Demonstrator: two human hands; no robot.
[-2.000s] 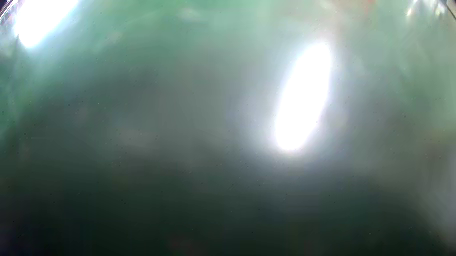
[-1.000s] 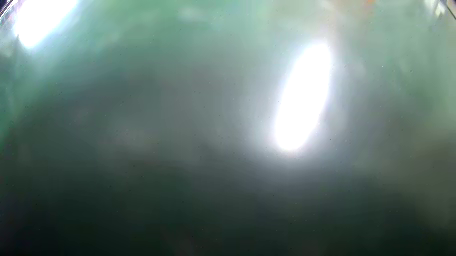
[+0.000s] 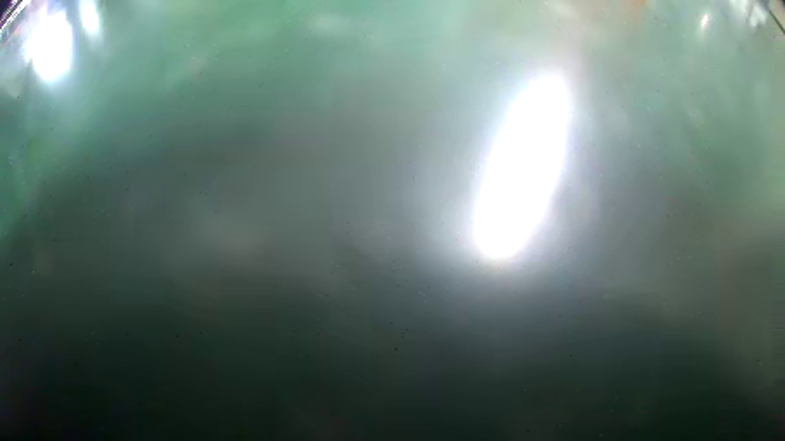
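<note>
A blurred, glossy green surface [image 3: 258, 112] fills almost the whole head view, lighter green at the top and nearly black at the bottom. It is too blurred to tell what it is. Neither my left hand nor my right hand is in view. No phone unit or small part can be made out.
A long, bright white glare [image 3: 522, 168] lies right of centre. Smaller white glare [image 3: 52, 47] is at the upper left. A faint orange-red smudge shows at the top right. Small unclear shapes show in both upper corners.
The upper-left glare has become smaller and split into two spots. Faint light spots show again at the upper right. The large glare has not moved.
</note>
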